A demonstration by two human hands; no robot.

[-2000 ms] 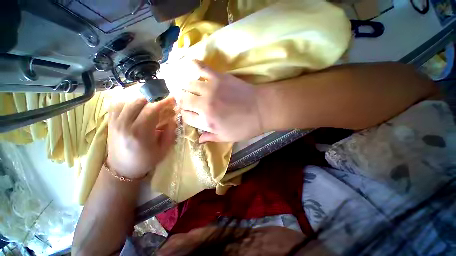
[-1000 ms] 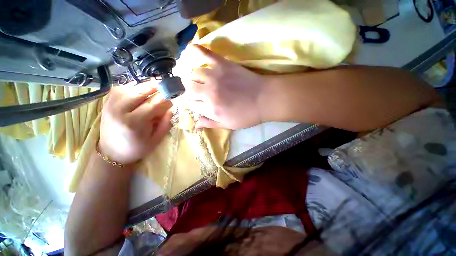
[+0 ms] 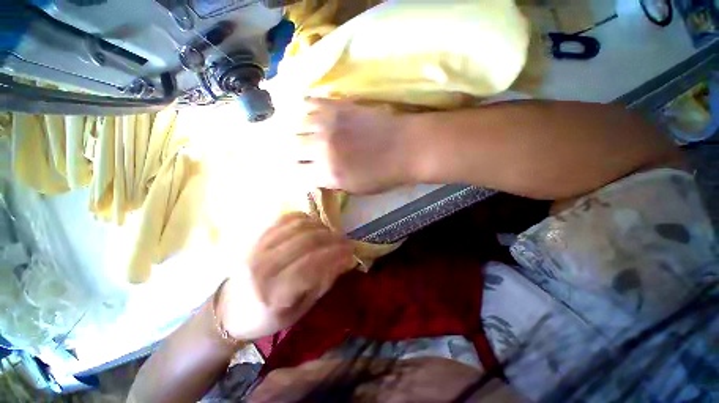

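Note:
The yellow garment piece (image 3: 430, 51) lies bunched behind my right hand and forearm on the white table. A narrow end of yellow cloth (image 3: 374, 253) hangs over the table's front edge. My right hand (image 3: 347, 146) rests on the cloth right of the needle area, its fingertips lost in glare. My left hand (image 3: 296, 264) is at the front edge with fingers curled at the hanging cloth; blur hides whether it grips it. The sewing machine (image 3: 102, 55) fills the upper left, with a dark short cylinder (image 3: 255, 103) above the glare.
A stack of yellow cut pieces (image 3: 118, 161) fans out at the left. A clear plastic bag (image 3: 39, 291) lies further left. Dark snips (image 3: 574, 46) and a black ring handle (image 3: 657, 11) are at upper right. A red apron (image 3: 394, 295) is below the table edge.
My left hand has moved from beside the needle area down and right to the front edge. My right hand stays on the cloth. Glare now covers the table left of it.

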